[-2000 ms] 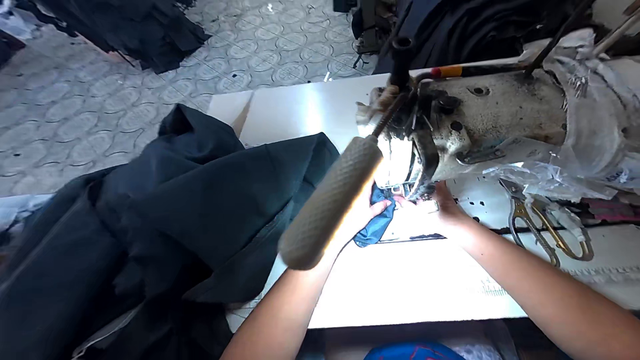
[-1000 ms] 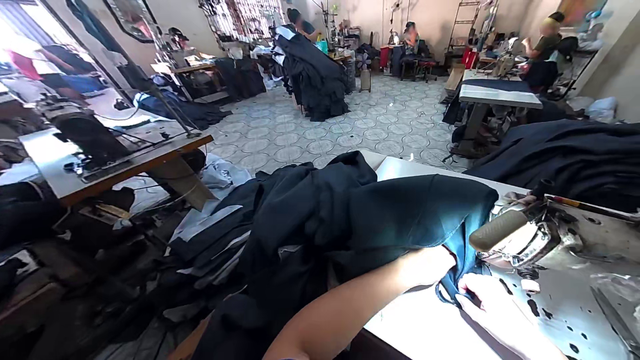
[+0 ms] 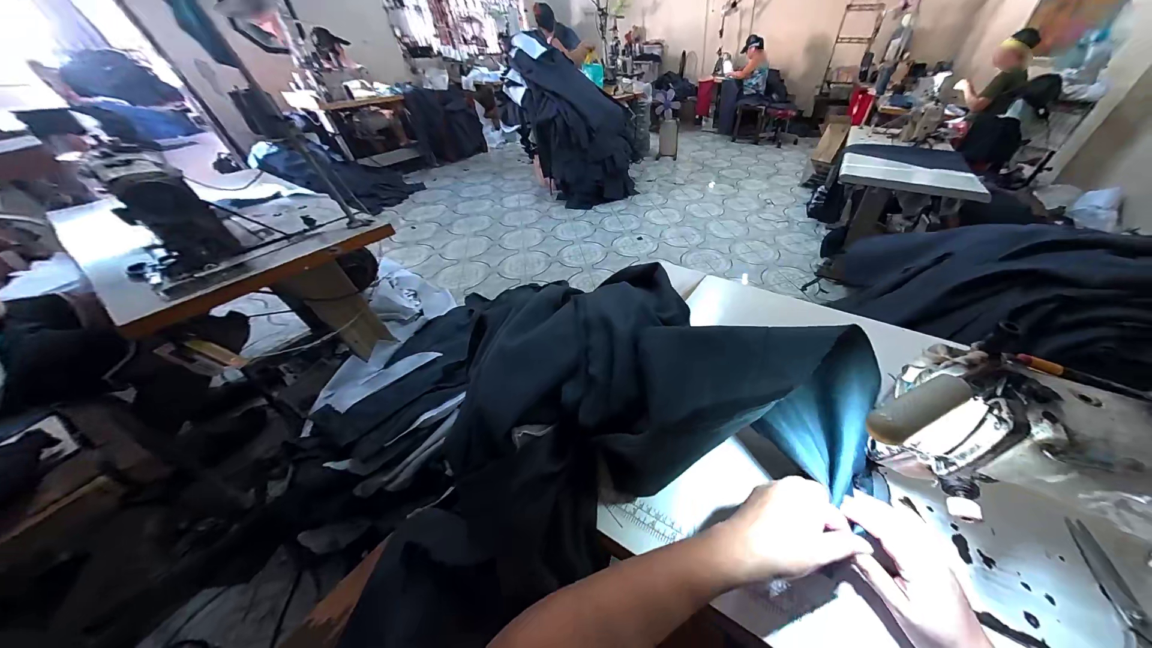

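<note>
Dark navy fabric (image 3: 738, 378) runs from a large heap across the table to my hands, and its lit fold looks blue. My left hand (image 3: 792, 531) is closed on the gathered lower end of this cloth. Right against it, my right hand (image 3: 904, 558) pinches the same cloth between thumb and fingers. Just beyond my hands stands the sewing machine (image 3: 999, 423), its lamp lighting the cloth and the white tabletop (image 3: 693, 495). The needle area is partly hidden by the lamp and cloth. A pair of scissors (image 3: 1107, 567) lies on the machine bed at the right edge.
Dark cloth pieces (image 3: 396, 423) are heaped left of the table. Another sewing machine (image 3: 171, 207) stands on a table at the left. More dark cloth (image 3: 1017, 270) is piled behind my machine. Several people work farther off, one beside a cloth stack (image 3: 576, 117).
The view has swung up and left since the oldest frame. My hands, earlier at the presser foot, are now in front of the machine with the cloth; the left has come closer to the right.
</note>
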